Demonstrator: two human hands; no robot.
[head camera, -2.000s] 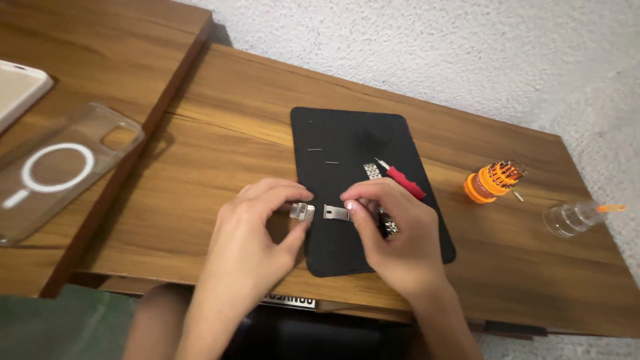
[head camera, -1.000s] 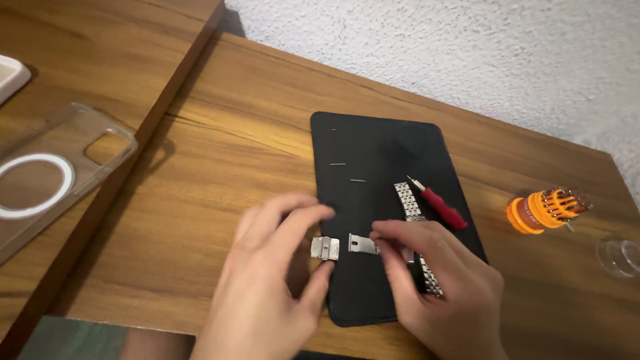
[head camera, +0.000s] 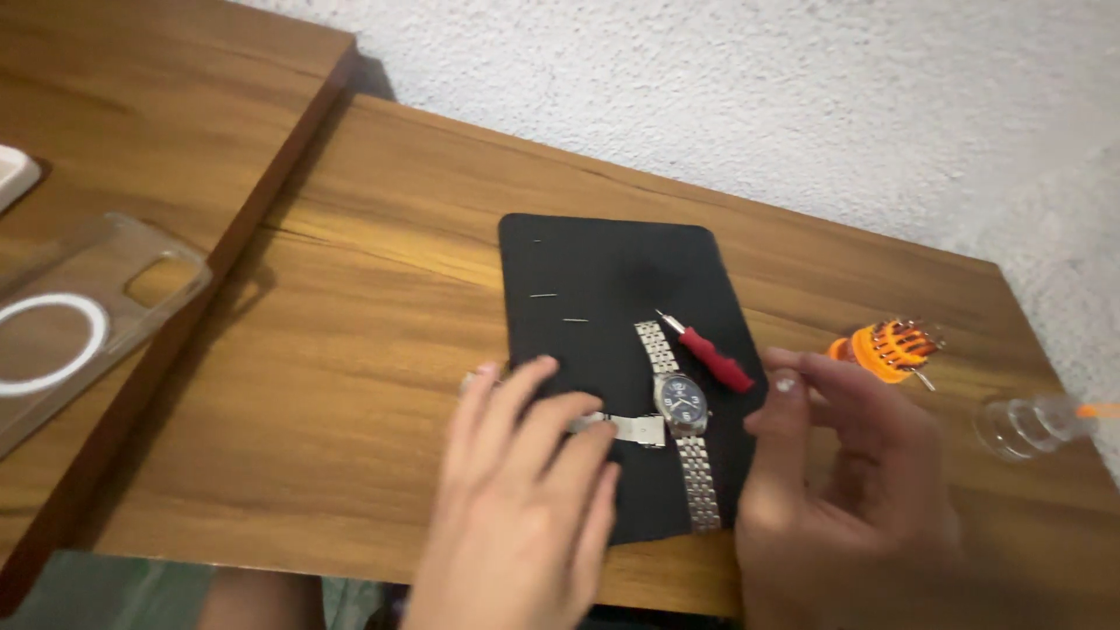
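Observation:
My left hand (head camera: 529, 490) is over the lower left of a black mat (head camera: 604, 262), its fingers apart. Its fingertips partly cover an unfolded metal watch clasp (head camera: 641, 430), whose visible end lies beside the watch. The wristwatch (head camera: 681, 402), with a dark blue dial, lies face up, its steel link bracelet stretched out both ways. My right hand (head camera: 840, 490) is past the mat's right edge, thumb and index finger close together; whether something small is between them cannot be told. A red-handled screwdriver (head camera: 713, 357) lies on the mat, right of the upper bracelet.
Thin metal pins (head camera: 543, 296) lie on the upper left of the mat. An orange bit holder (head camera: 888, 350) and a clear container (head camera: 1019, 429) stand at the right. A clear phone case (head camera: 114, 262) lies on the raised wooden surface at left, by a white object (head camera: 13, 175).
My right hand has let go of the clasp and moved right, off the mat, uncovering the watch dial. My left hand now spreads over the clasp, which lies nearer the watch.

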